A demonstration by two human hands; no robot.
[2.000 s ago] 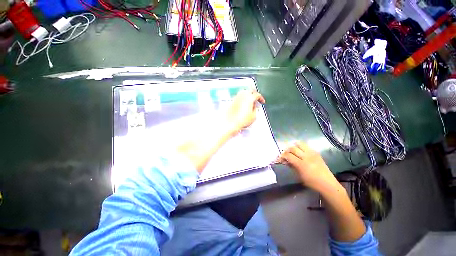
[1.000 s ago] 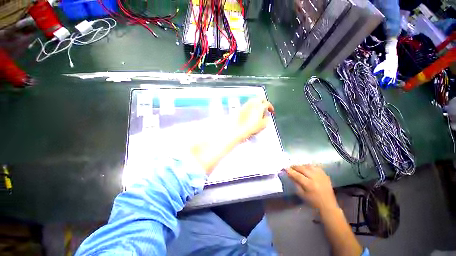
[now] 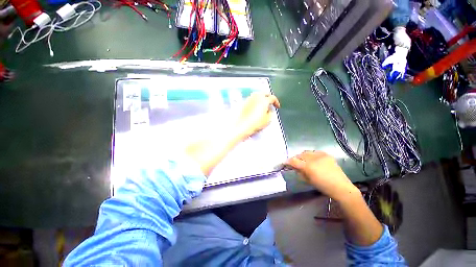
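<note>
A large rectangular housing (image 3: 240, 156) lies in front of me with its bright, reflective face up. A thin dark and pale cord (image 3: 281, 125) runs along the edge of the face. My left hand (image 3: 257, 113) rests on the face near the far right corner, its fingertips at the right edge. My right hand (image 3: 311, 166) is at the near right corner, thumb and fingers pinched on the cord there. Glare hides much of the face, and my left forearm covers its middle.
Wired power modules (image 3: 237, 16) and standing housings (image 3: 334, 31) are at the back. Coiled cords (image 3: 373, 112) lie right, a white cable (image 3: 31, 37) left. A gloved hand (image 3: 397, 62) of another person reaches in at upper right. A stool (image 3: 386, 206) stands below the bench.
The view has shifted a little. My right hand has stayed at the near right corner, its grip slightly changed. My left hand stays by the right edge. The other person's gloved hand remains at upper right.
</note>
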